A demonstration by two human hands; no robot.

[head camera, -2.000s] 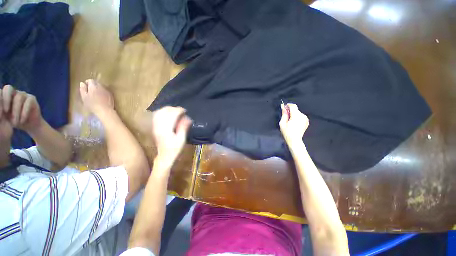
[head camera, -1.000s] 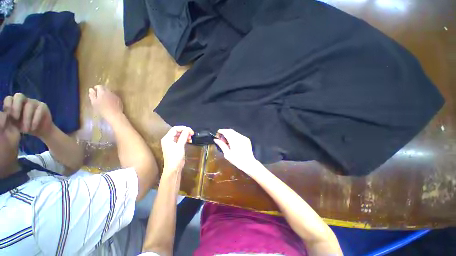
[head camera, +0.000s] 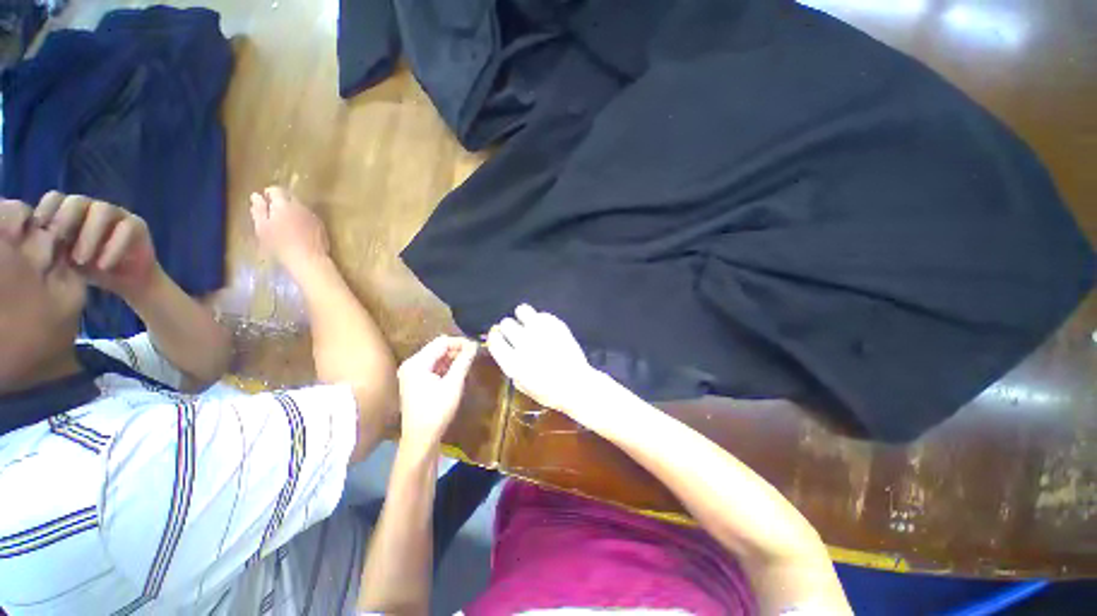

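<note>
A large black garment (head camera: 770, 229) lies spread on the table in front of me. My left hand (head camera: 437, 379) is just off its lower left edge, thumb and fingers drawn together. Anything between those fingertips is too small to make out. My right hand (head camera: 538, 359) lies over the garment's lower edge with its fingers curled, its fingertips close to my left fingertips. A tiny reddish-dark speck shows between the two hands. What my right hand holds is hidden.
A brown wooden table (head camera: 577, 451) has a yellow edge and a joint line below my hands. At left a person in a striped shirt (head camera: 229, 481) rests an arm on it beside a navy garment (head camera: 156, 132). Something blue is below at right.
My right hand came from the garment's middle to my left hand. The dark edge stretched between both hands a second ago no longer shows there. The view has shifted slightly.
</note>
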